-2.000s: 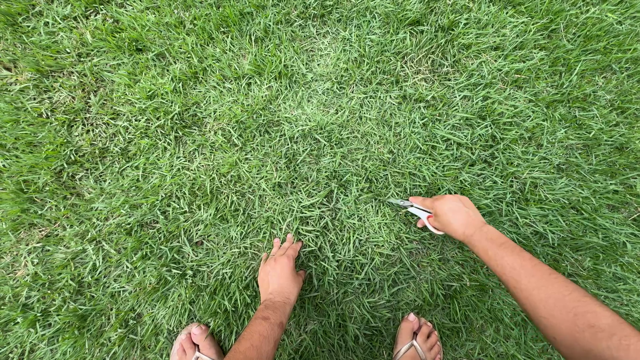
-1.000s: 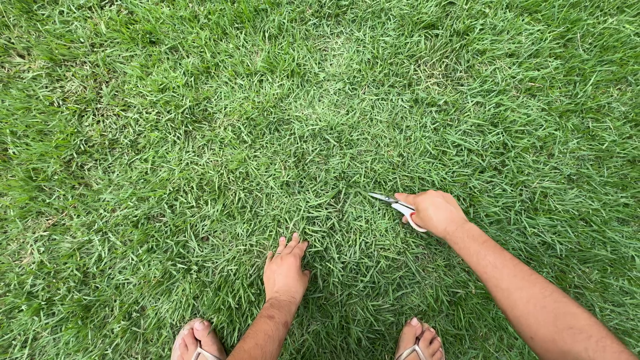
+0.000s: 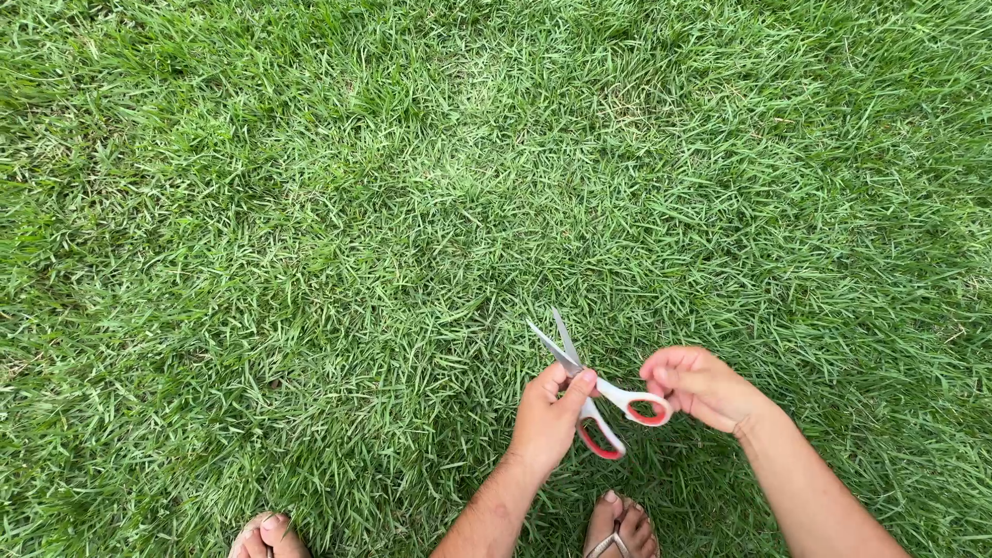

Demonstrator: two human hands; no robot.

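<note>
My left hand point(image 3: 549, 415) pinches a pair of scissors point(image 3: 612, 394) near the pivot, between thumb and fingers. The scissors have white handles with red-lined finger loops, and their metal blades stand apart, pointing up and to the left above the grass. Just to the right of one loop is my right hand point(image 3: 697, 384), its fingers curled and slightly blurred; whether a fingertip touches the handle I cannot tell.
Green grass point(image 3: 465, 194) fills the ground, with some dry, pale blades in it. At the bottom edge are my two feet, the left foot point(image 3: 270, 536) and the right foot point(image 3: 622, 529), the right one with a sandal strap showing.
The scissors have passed from my right hand to my left hand, and their blades have spread. My left hand has lifted from the grass and moved right.
</note>
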